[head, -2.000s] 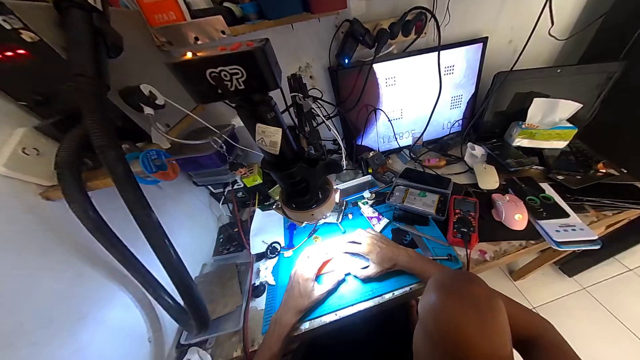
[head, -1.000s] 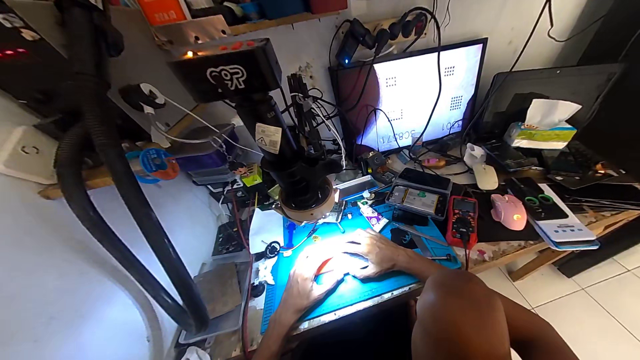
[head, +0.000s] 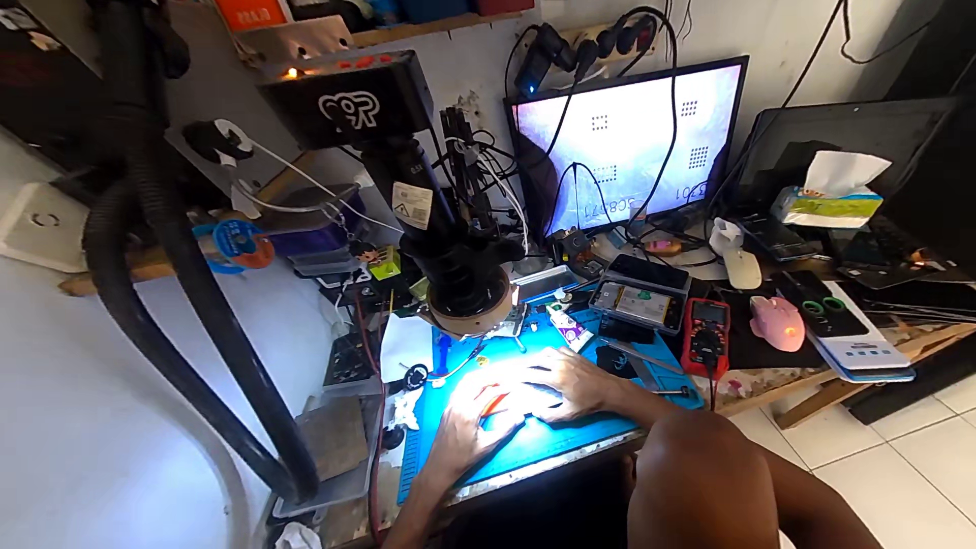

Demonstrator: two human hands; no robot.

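Observation:
Under the black microscope (head: 457, 267) and its bright light, both hands rest close together on a blue work mat (head: 564, 438). My left hand (head: 469, 427) has its fingers bent around or beside a small red-orange object (head: 494, 404); glare hides whether it is gripped. My right hand (head: 568, 385) lies just to the right, fingers curved towards the left hand, over something washed out by the light. The monitor (head: 633, 145) behind shows a magnified surface with dot grids and printed characters.
To the right are a phone with its inside exposed (head: 633, 303), a red multimeter (head: 707, 335), a pink mouse (head: 776, 323) and a tissue box (head: 831, 206). A white tube (head: 568, 328) lies behind my right hand. Black hoses (head: 206, 282) hang at left; a raised knee (head: 701, 480) is near the table's edge.

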